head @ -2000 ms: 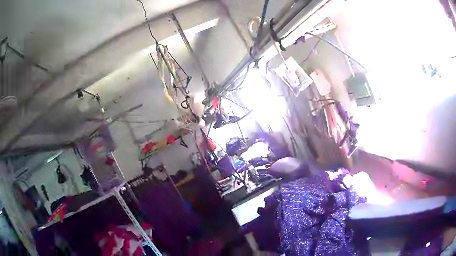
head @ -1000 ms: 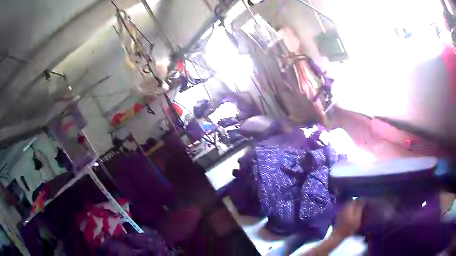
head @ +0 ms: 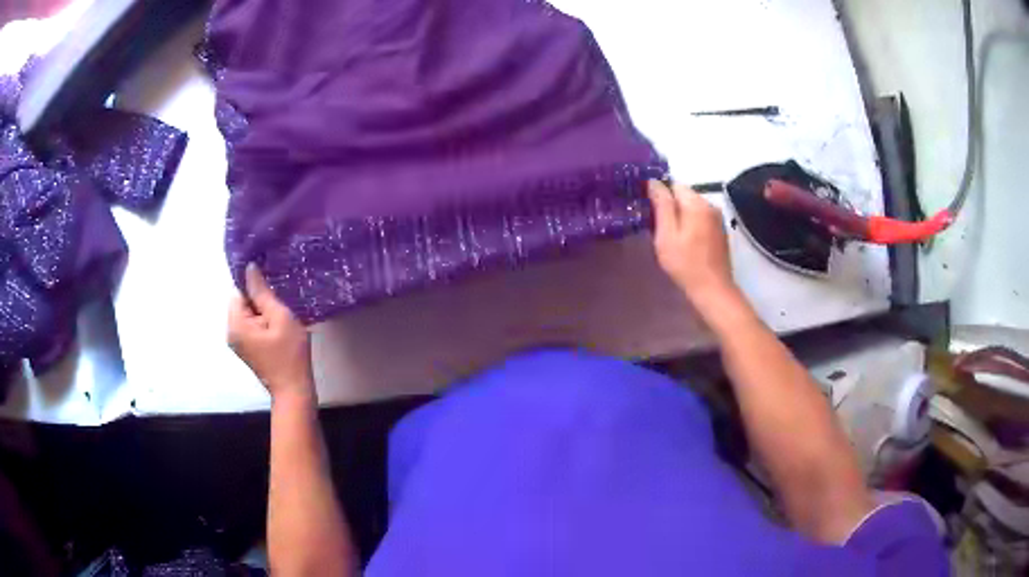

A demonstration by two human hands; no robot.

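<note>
A dark purple garment (head: pixel 429 124) lies spread on the white pressing table, plain lining up, with a flecked hem band (head: pixel 451 242) along its near edge. My left hand (head: pixel 269 338) pinches the band's left corner. My right hand (head: pixel 686 237) pinches its right corner. The band looks stretched between them. The steam iron (head: pixel 790 214), a dark pointed plate with a red handle, rests on the table to the right of my right hand, touched by neither hand.
The white table cover (head: pixel 767 56) has stains and thin black marks at right. A flecked purple pile (head: pixel 56 248) lies at the left end, near a dark padded arm (head: pixel 96 56). The iron's red-orange sleeve (head: pixel 908 230) runs into a grey hose. Cluttered items stand below right.
The view has swung from the room and window down to the table. Both hands are now in view, holding the garment's band; earlier only one blurred hand showed near the bottom.
</note>
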